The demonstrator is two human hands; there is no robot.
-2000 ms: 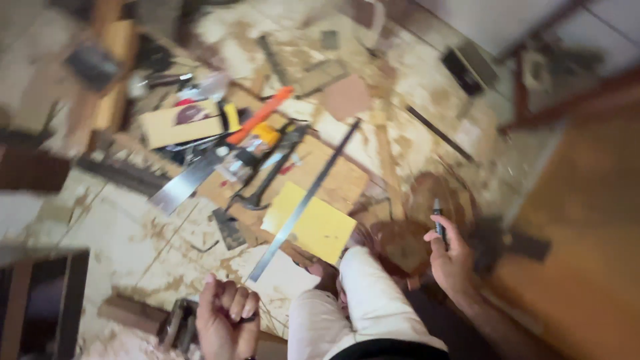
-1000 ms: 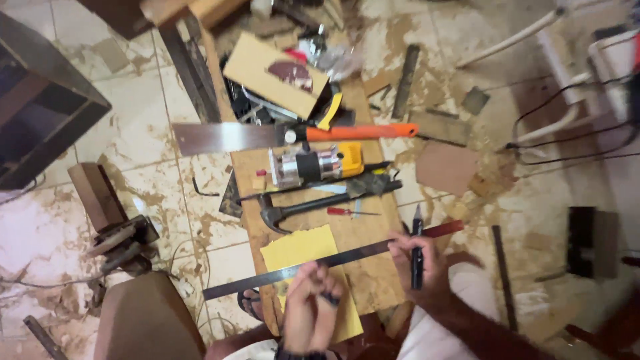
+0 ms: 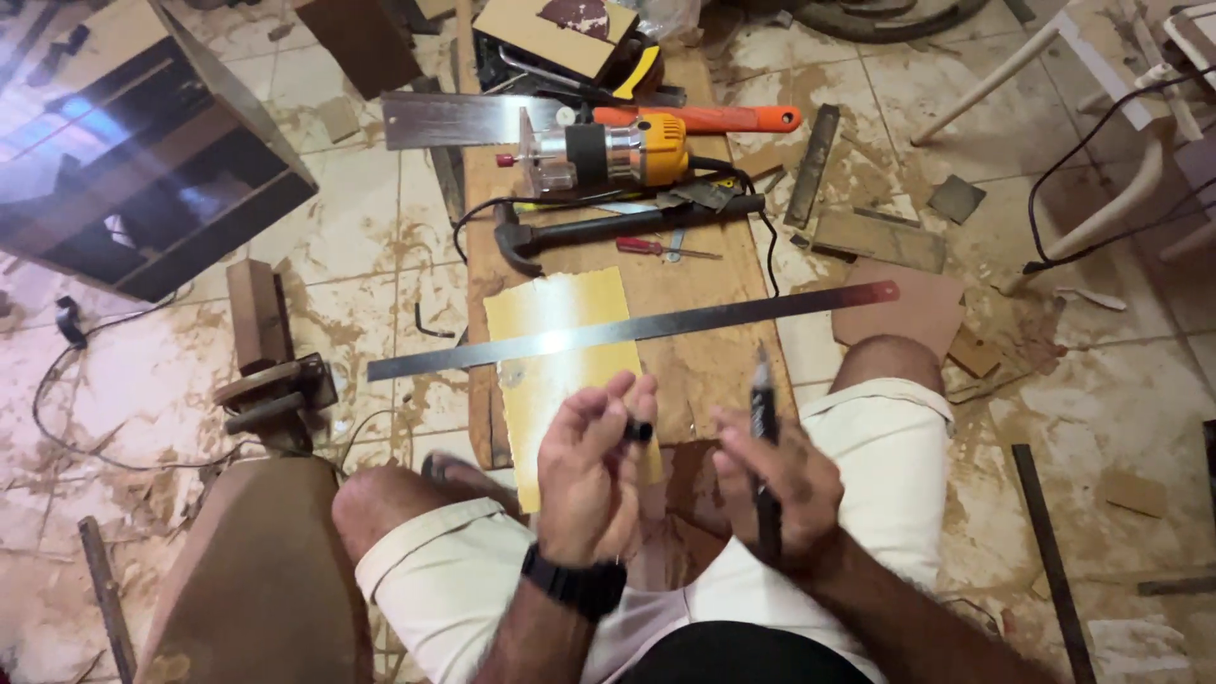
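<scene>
My left hand holds a small black cap between its fingers, above the near end of a yellow sheet. In my right hand is a black marker, its tip uncovered and pointing away from me. A long metal ruler lies across the sheet and the wooden bench, beyond both hands. Farther back on the bench are a claw hammer, a small red-handled screwdriver, a yellow trim router and a handsaw with an orange handle.
A dark cabinet stands at the far left. Wood offcuts and sawdust cover parts of the tiled floor. At right is a white metal frame with a black cable. A brown padded seat is at lower left.
Both hands have come off the ruler, which remains lying across the yellow sheet. The cap is now visible in my left hand. The view has shifted strongly since the oldest frame.
</scene>
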